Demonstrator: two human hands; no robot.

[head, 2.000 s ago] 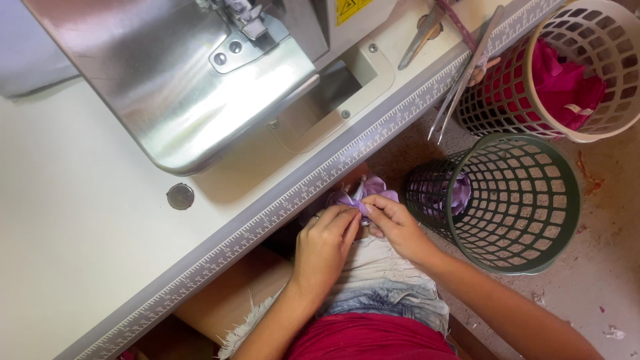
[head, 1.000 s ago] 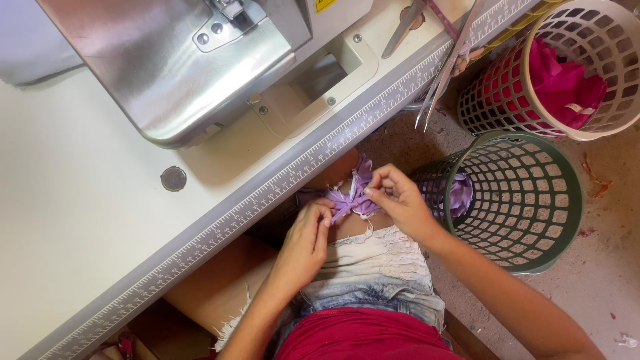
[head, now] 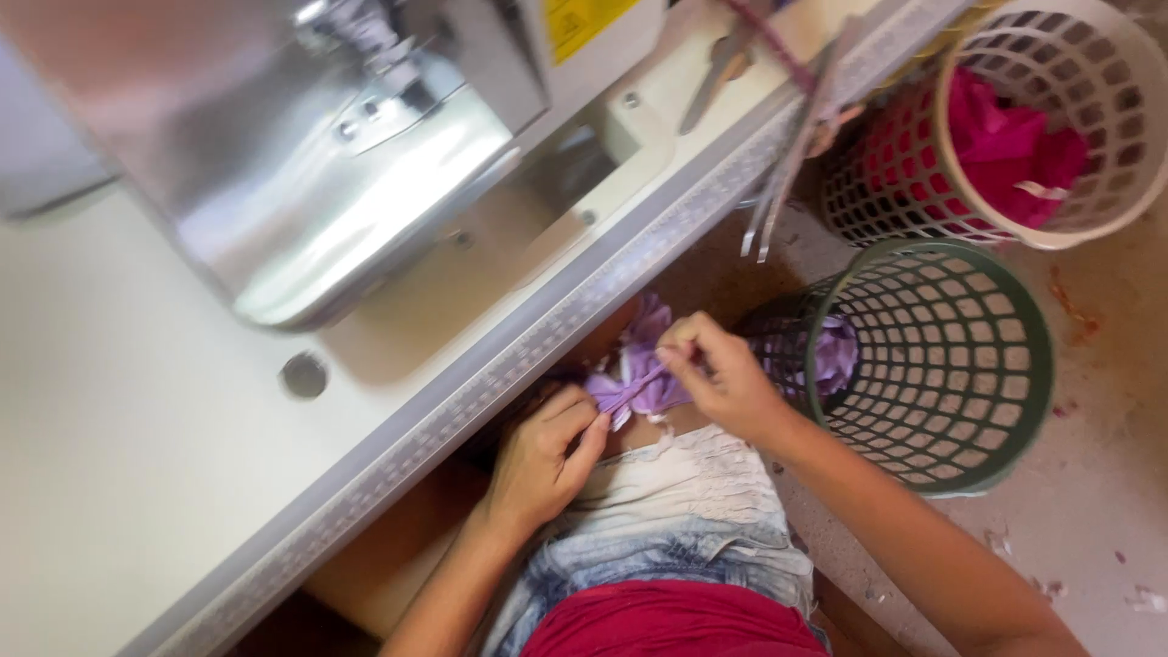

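A gathered piece of purple fabric point(head: 643, 388) with white bits at its edges lies over my lap, below the table's edge. My left hand point(head: 552, 447) pinches its lower left end between thumb and fingertips. Up and to the right, my right hand point(head: 716, 370) grips a thin strand or fold of the same purple fabric, which runs between the two hands. Motion blur hides the exact form of that strand. Part of the fabric extends upward beyond my fingers.
An industrial sewing machine point(head: 365, 182) stands on the white table point(head: 137, 438), which has a measuring tape point(head: 547, 338) along its edge. Metal tweezers point(head: 794, 155) jut past that edge near scissors point(head: 716, 82). A green basket point(head: 1027, 365) holds purple fabric; a pale basket point(head: 1049, 242) holds magenta fabric.
Two seconds ago my hands were close together at the purple fabric; they are now apart, with a strand of it between them. More of the fabric shows.
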